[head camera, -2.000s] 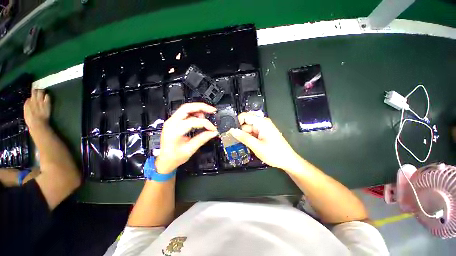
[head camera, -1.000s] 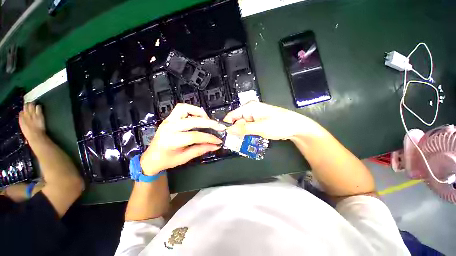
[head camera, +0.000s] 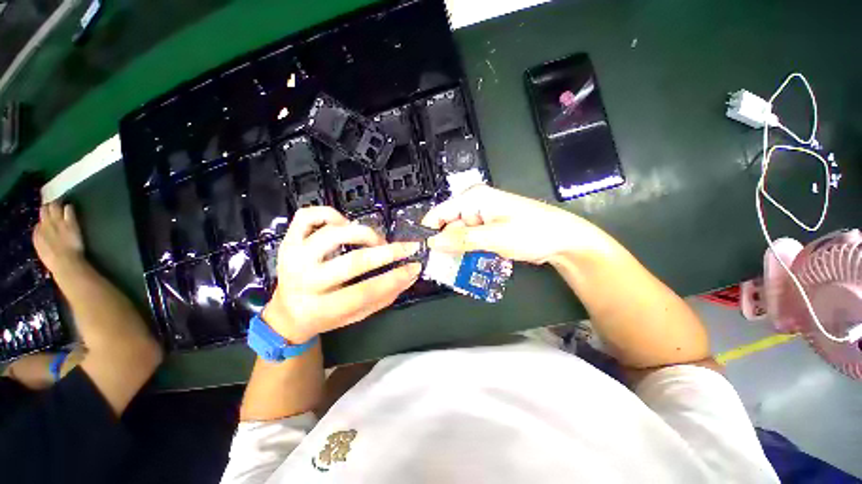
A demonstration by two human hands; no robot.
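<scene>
A blue circuit board point(head camera: 480, 276) with a pale section is held above the front edge of the black blister tray point(head camera: 378, 57). My right hand point(head camera: 501, 225) grips its pale end between thumb and fingers. My left hand point(head camera: 336, 269) has its fingertips at the board's left end, around a small dark part that is mostly hidden. Black phone housings point(head camera: 444, 123) lie in the tray pockets, and one loose housing point(head camera: 350, 130) lies tilted across others.
A black smartphone point(head camera: 577, 128) lies right of the tray. A white charger point(head camera: 751, 109) with looped cord and a pink fan point(head camera: 818, 293) are at the right. Another person's arm point(head camera: 94, 284) is at the left. A green conveyor with white rail point(head camera: 85, 172) runs behind.
Since the first frame, the board has turned from pointing down to pointing right, and both hands have turned with it. The view has shifted. Over the last second the hands have barely moved.
</scene>
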